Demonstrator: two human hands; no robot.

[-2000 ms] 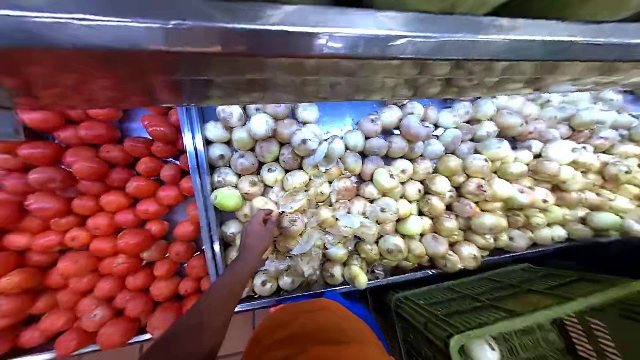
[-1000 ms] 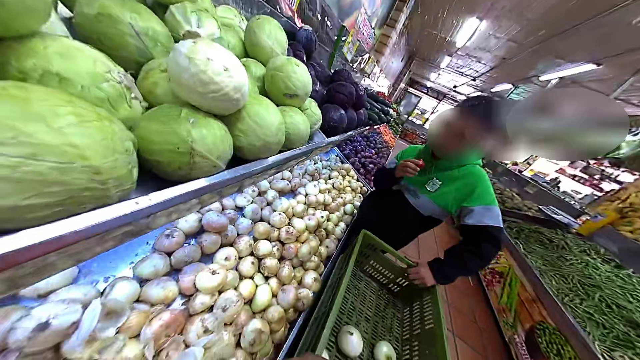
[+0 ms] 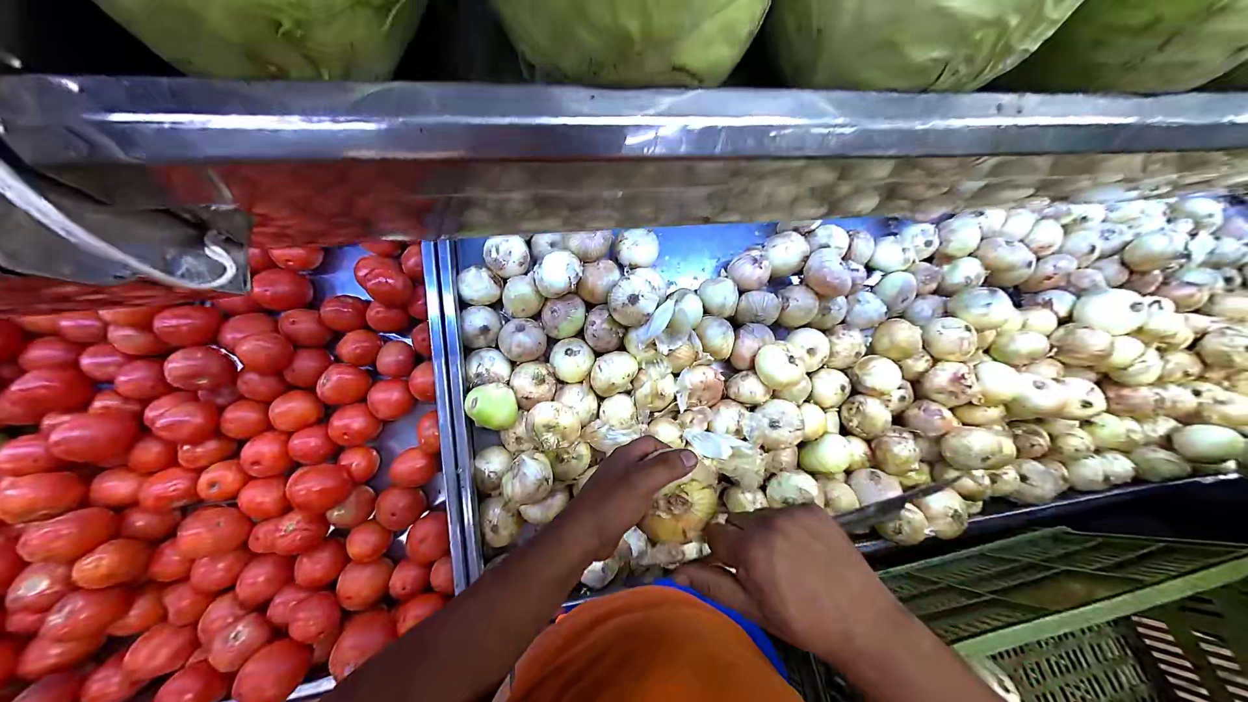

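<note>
Low in the centre of the head view, my left hand holds a yellowish onion with dry skin, its thumb and fingers on the bulb's upper left side. My right hand is just right of that onion, its fingertips close against it. A knife blade sticks out to the right from my right hand; its handle is hidden in the fist. Beneath and around both hands lies a heap of white onions with loose papery skins among them. A greenish onion rests near the left divider.
Red tomatoes fill the left bin, beyond a metal divider. A shiny metal shelf edge runs across above the bins, with green cabbages on it. A green plastic crate stands at the lower right.
The view has swung back from the aisle, where a person in a green top stood by the crate, to the onions. Two seconds ago only one of my hands showed; now both are at an onion.
</note>
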